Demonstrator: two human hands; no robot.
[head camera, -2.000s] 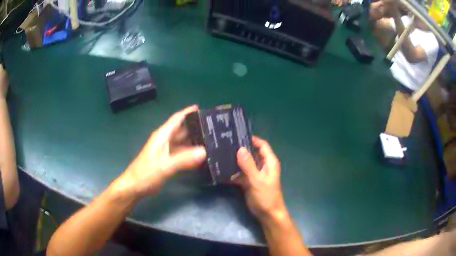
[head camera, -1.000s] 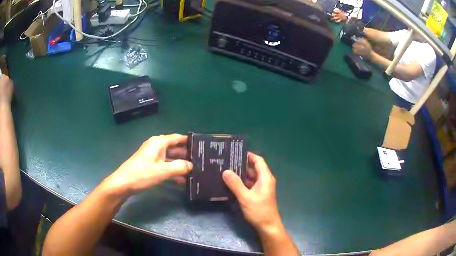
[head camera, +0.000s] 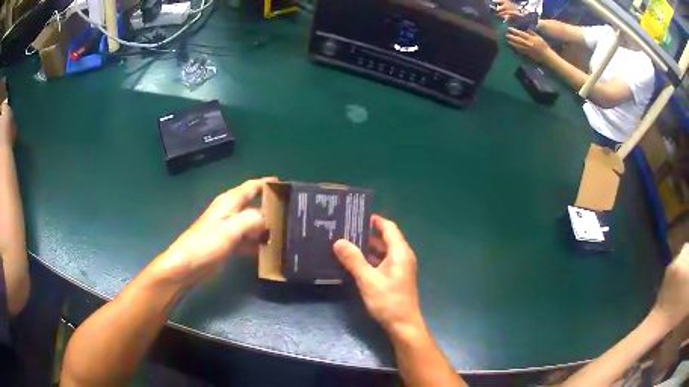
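Note:
A small black retail box (head camera: 326, 234) with pale print is held just above the table near its front edge. Its left side is partly open, and a brown cardboard flap (head camera: 273, 233) shows there. My left hand (head camera: 240, 227) is at this flap, its fingers partly hidden behind and beside the flap. My right hand (head camera: 380, 270) grips the right side of the box, thumb on the printed face. The inside of the box cannot be seen.
A closed black box (head camera: 196, 137) lies at the left on the green table (head camera: 468, 196). A dark radio unit (head camera: 404, 49) stands at the back. An open box with white leaflet (head camera: 586, 224) is at the right. Co-workers' arms (head camera: 651, 325) show at both sides.
The box was closed on its left side; its brown flap now stands out there. My left fingers have moved onto the flap. Another person's hand has come in at the right edge.

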